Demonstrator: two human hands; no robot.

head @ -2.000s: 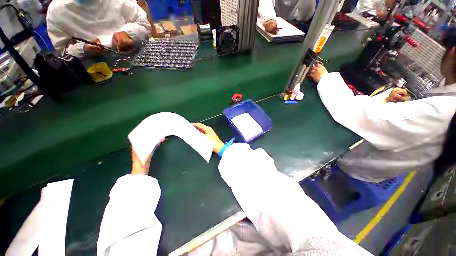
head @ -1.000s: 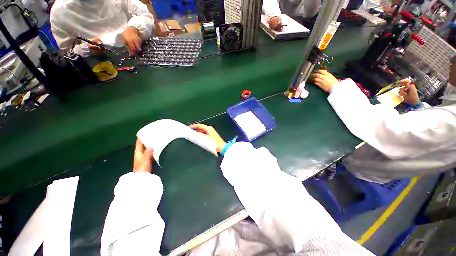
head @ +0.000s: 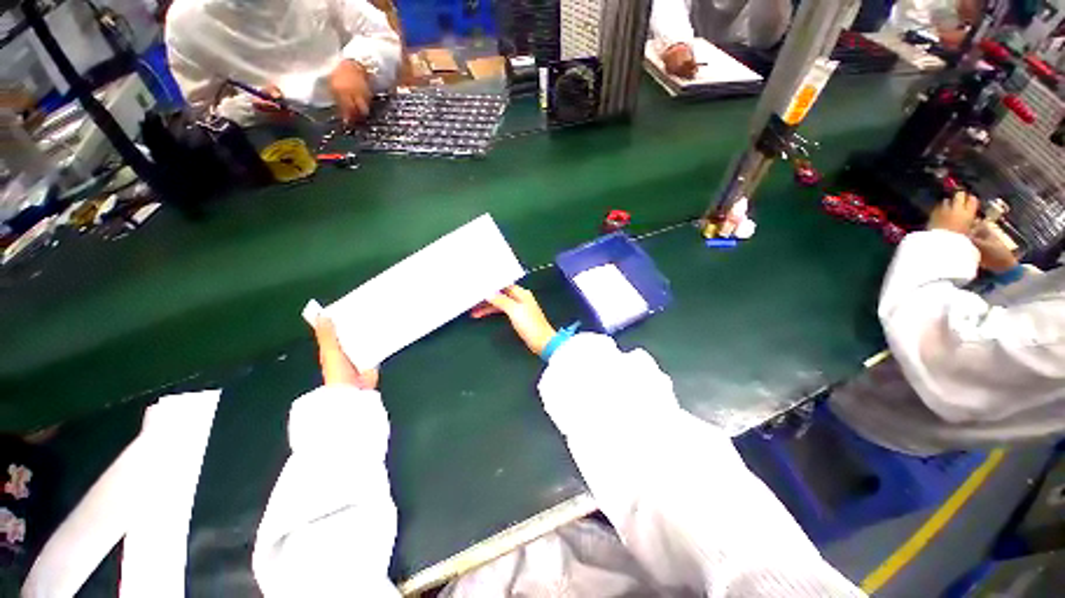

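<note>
A white strip (head: pixel 420 292) is stretched nearly flat between my hands above the green bench, slanting up to the right. My left hand (head: pixel 341 354) grips its lower left end; a small folded end sticks up there. My right hand (head: pixel 521 315), with a blue band on the wrist, holds its right end from below, the fingers partly behind the strip. A blue bin (head: pixel 654 284) with white sheets (head: pixel 612 296) inside stands just right of my right hand.
Two overlapping white strips (head: pixel 158 496) lie at the lower left. A small red unit (head: pixel 617 220) sits beyond the bin. A metal post (head: pixel 782 105) with small bottles at its foot stands right. A worker (head: pixel 958 315) sits at the right, another (head: pixel 275 53) opposite, near a grid tray (head: pixel 438 123).
The strip was bent in an arch and is now straightened, its face turned toward me. The neighbour's hand has left the post. The view has shifted, and red units show beside the post.
</note>
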